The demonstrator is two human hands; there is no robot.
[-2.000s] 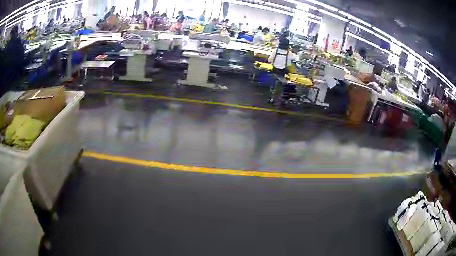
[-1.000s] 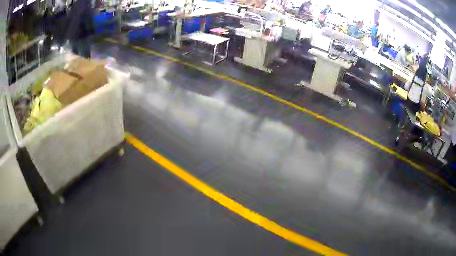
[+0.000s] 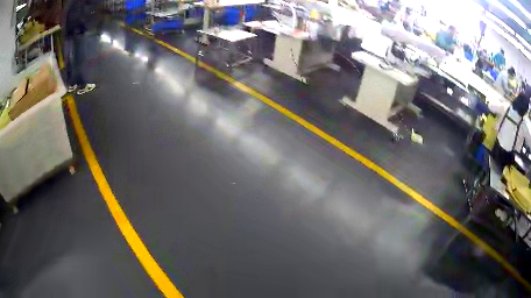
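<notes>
Neither of my hands is in view. Nearest in front of me is the dark grey floor (image 3: 233,192) with a yellow lane line (image 3: 110,195) on the left and another yellow lane line (image 3: 326,138) running diagonally to the lower right. A white rolling tub cart (image 3: 36,151) stands at the left edge, cut off by the picture's rim. Brown cardboard (image 3: 36,93) and a bit of yellow-green material (image 3: 5,112) show in its top.
A person in dark clothes (image 3: 75,49) stands beyond the cart. Across the far lane line are a low white table (image 3: 228,35), white sewing tables (image 3: 381,87) and seated people. Yellow pieces (image 3: 517,185) lie on a stand at the right edge.
The view has swung left and moved forward. The cart has shifted to the left edge, the standing person shows more fully, and the sewing tables look nearer.
</notes>
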